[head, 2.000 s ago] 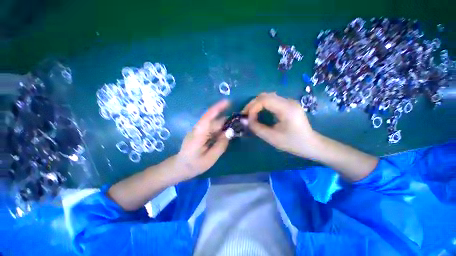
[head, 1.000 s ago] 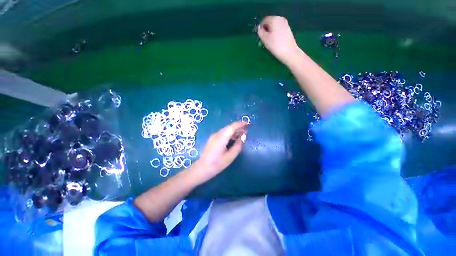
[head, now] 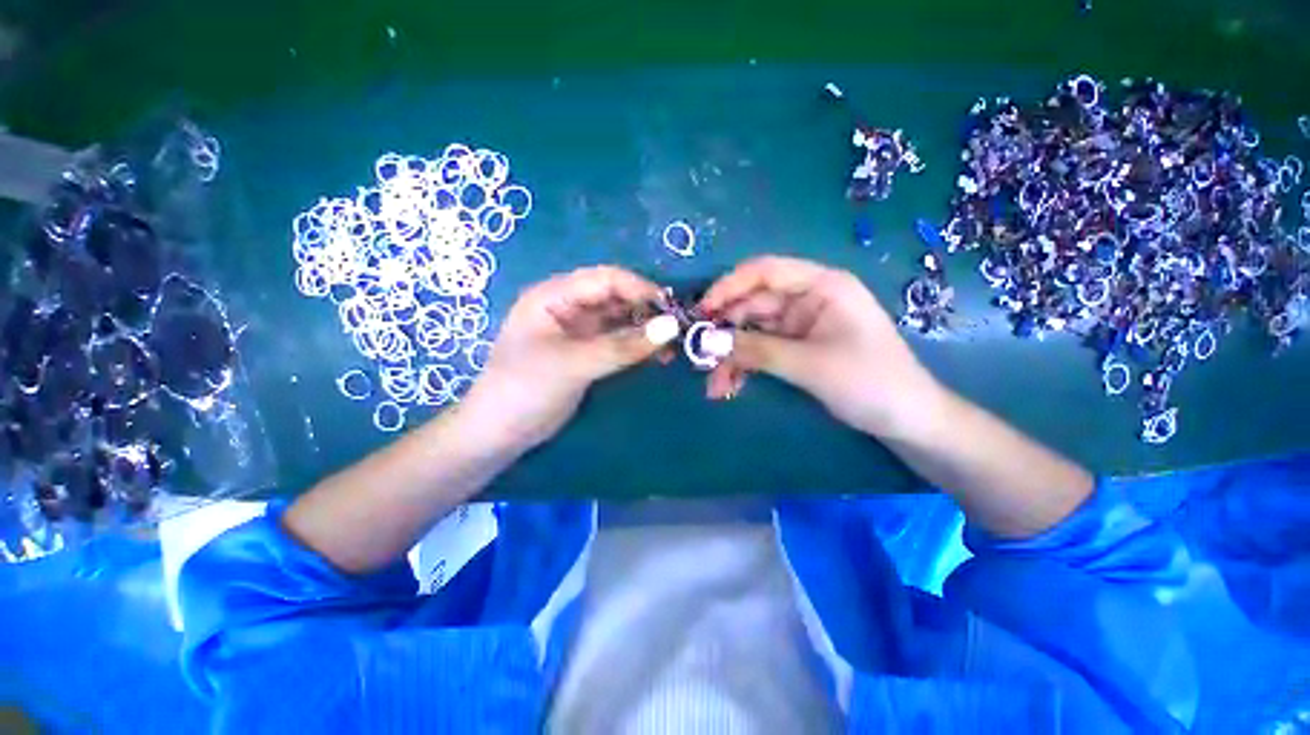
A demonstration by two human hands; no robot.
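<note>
My left hand (head: 568, 338) and my right hand (head: 812, 338) meet fingertip to fingertip in front of my chest. A bright split ring (head: 703, 342) shows between the fingertips, by my right thumb. Small dark bits show at my left fingertips; the fingers hide most of them. One loose split ring (head: 678, 237) lies on the bench just beyond my hands. The pile of split rings (head: 410, 259) lies left of centre.
A large pile of small metal fittings (head: 1135, 216) lies at right, with small clusters (head: 879, 161) beside it. A clear plastic bag with dark round pieces (head: 108, 330) is at far left. White paper (head: 453, 546) shows by my left forearm.
My right hand has come back from the far side of the bench to meet my left hand. A bright ring now shows between the fingertips. The camera view has shifted.
</note>
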